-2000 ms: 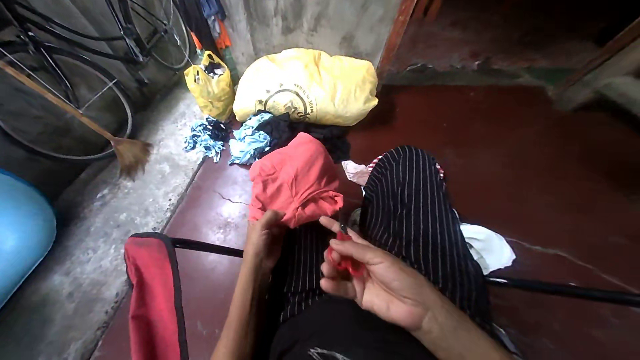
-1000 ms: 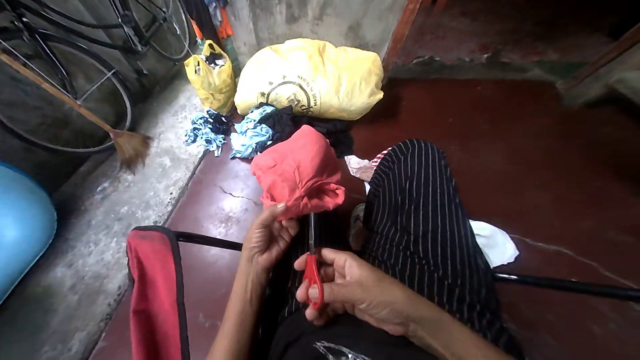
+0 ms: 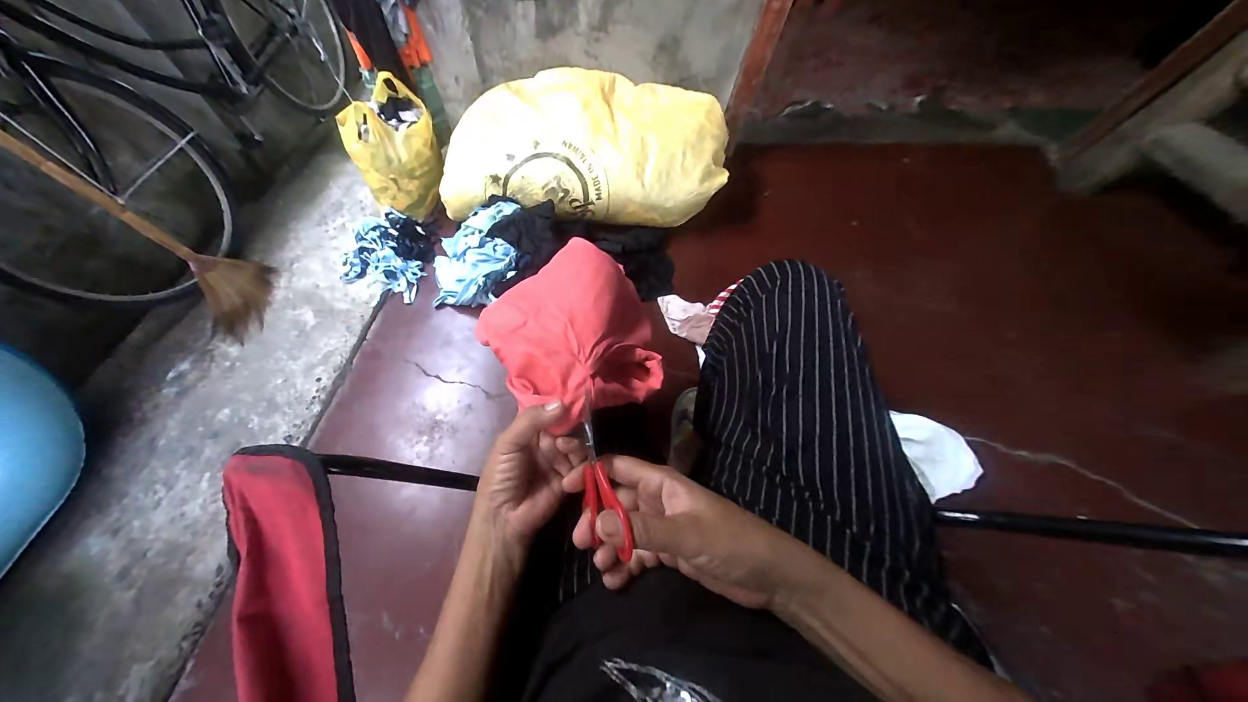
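A bundle of coral-red cloth (image 3: 575, 322) lies over my left knee, gathered into creases at its near side. My left hand (image 3: 529, 473) pinches the near edge of this cloth between thumb and fingers. In my right hand (image 3: 673, 526) is a pair of scissors with red handles (image 3: 606, 507), held by the finger loops. Their metal blades point away from me and reach the gathered creases of the cloth; the tips are hidden in the fabric.
Beyond the cloth lie light blue scraps (image 3: 478, 255), dark fabric, a big yellow sack (image 3: 595, 146) and a yellow plastic bag (image 3: 392, 161). A broom (image 3: 229, 288) leans by a bicycle at left. White cloth (image 3: 934, 456) lies right of my striped trouser leg.
The scissors, first tucked in my right hand away from the cloth, have swung to point forward, and their blades now reach into the creases. My left hand stays at the cloth's near edge.
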